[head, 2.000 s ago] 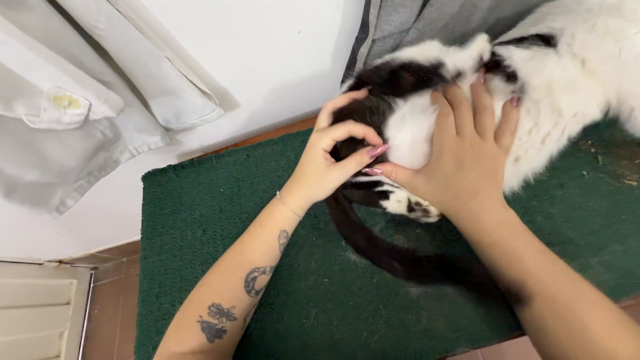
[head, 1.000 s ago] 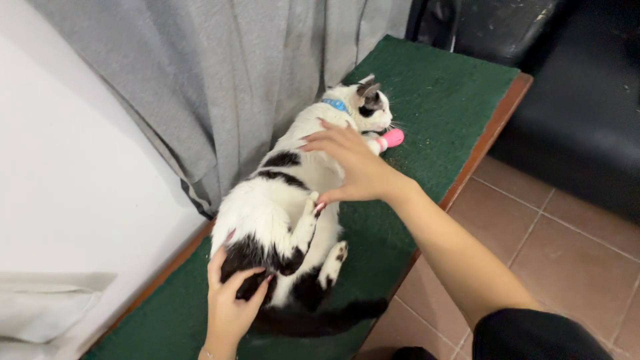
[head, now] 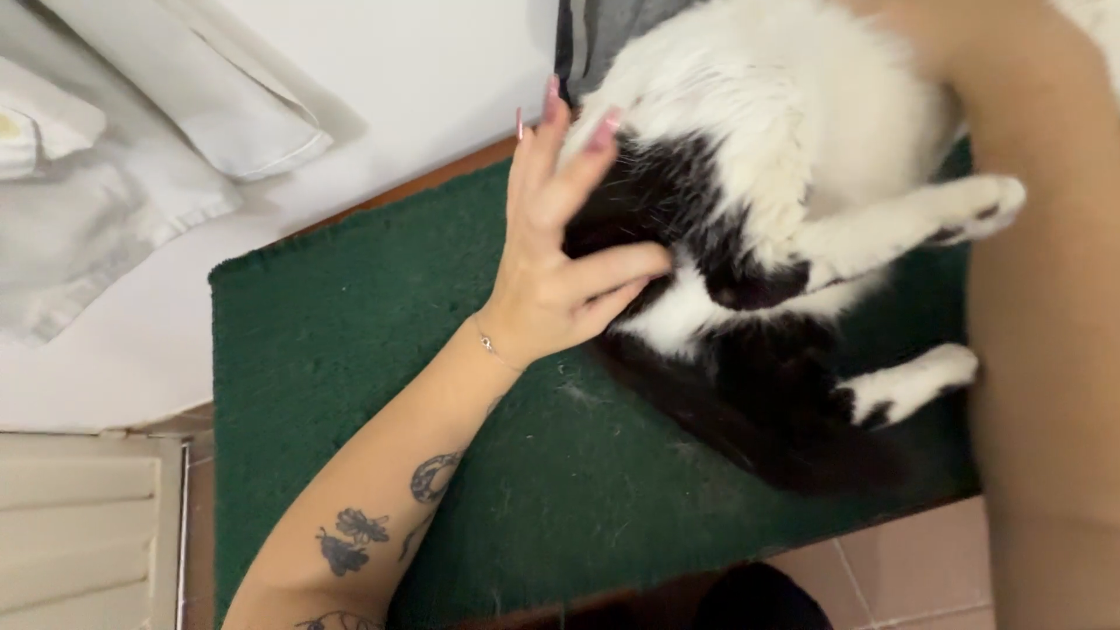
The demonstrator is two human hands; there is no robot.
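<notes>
A black and white cat (head: 770, 157) lies on a green textured mat (head: 350, 350), its hind legs pointing right and its dark tail (head: 752, 437) trailing toward the near edge. Against the dark fur of its rump rests my left hand (head: 569, 236), fingers spread, long pink nails up; it closes on nothing. A thin bracelet circles that wrist. My right arm crosses the right side of the view over the cat, and its hand lies outside the picture. The cat's head is not visible.
White cloth (head: 131, 114) hangs at the upper left beside a white wall (head: 411, 61). Gray fabric (head: 621, 31) is behind the cat. A cream slatted panel (head: 79, 525) stands lower left. Floor tiles (head: 919, 560) and a dark rounded shape (head: 761, 599) show below the mat's near edge.
The view has swung from the cat's whole body back to its rear. My right hand, on the cat's side a second ago, has left the view. My left hand stays at the rump.
</notes>
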